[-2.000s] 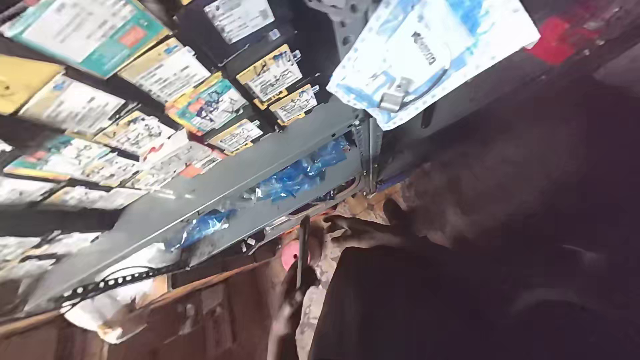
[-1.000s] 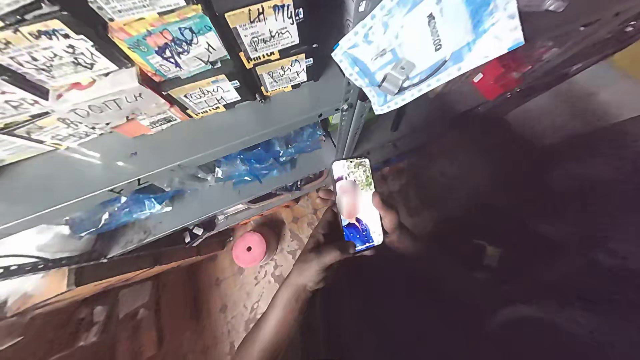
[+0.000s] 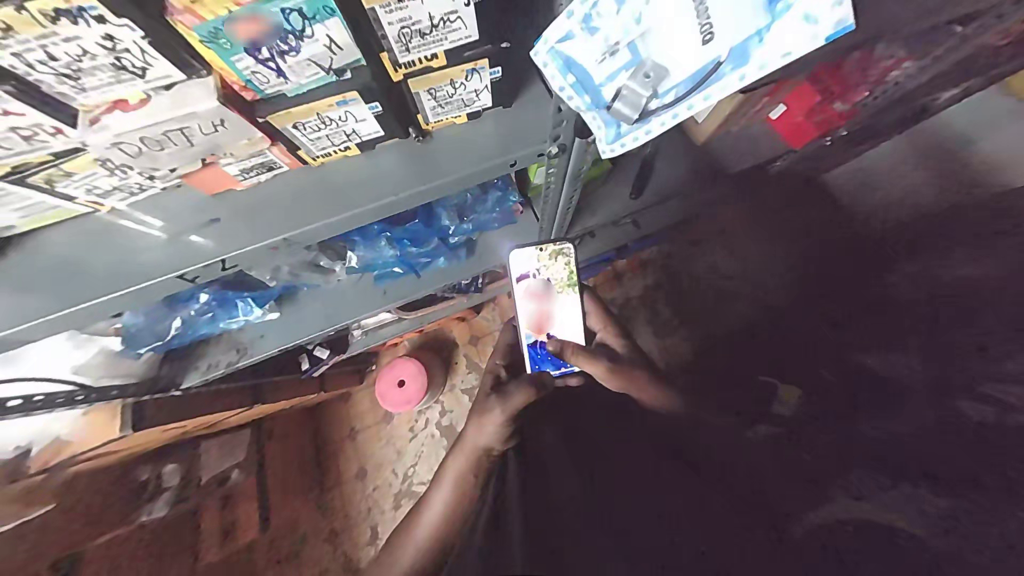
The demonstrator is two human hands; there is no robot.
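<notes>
A smartphone (image 3: 547,308) with its screen lit stands upright in the view at the centre, between both hands. My left hand (image 3: 504,392) is wrapped round its lower left side and bottom edge. At its right side is my right hand (image 3: 612,352), with the fingers behind the edge and the thumb over the lower part of the screen. The screen shows a picture of a person in blue. A pink-topped roll (image 3: 402,384) with a hole in the middle stands on the floor to the left of my left hand.
Grey metal shelving (image 3: 448,160) runs along the left and top, bearing labelled boxes (image 3: 324,128). Blue plastic packets (image 3: 432,232) lie on a lower shelf. A blue and white pouch (image 3: 688,56) hangs at a perforated upright (image 3: 560,172). Red packaging (image 3: 816,104) lies at the upper right.
Two seconds ago the phone was seen nearly edge-on, low between the hands; now its lit screen faces the camera. The right thumb has come over the screen since one second ago.
</notes>
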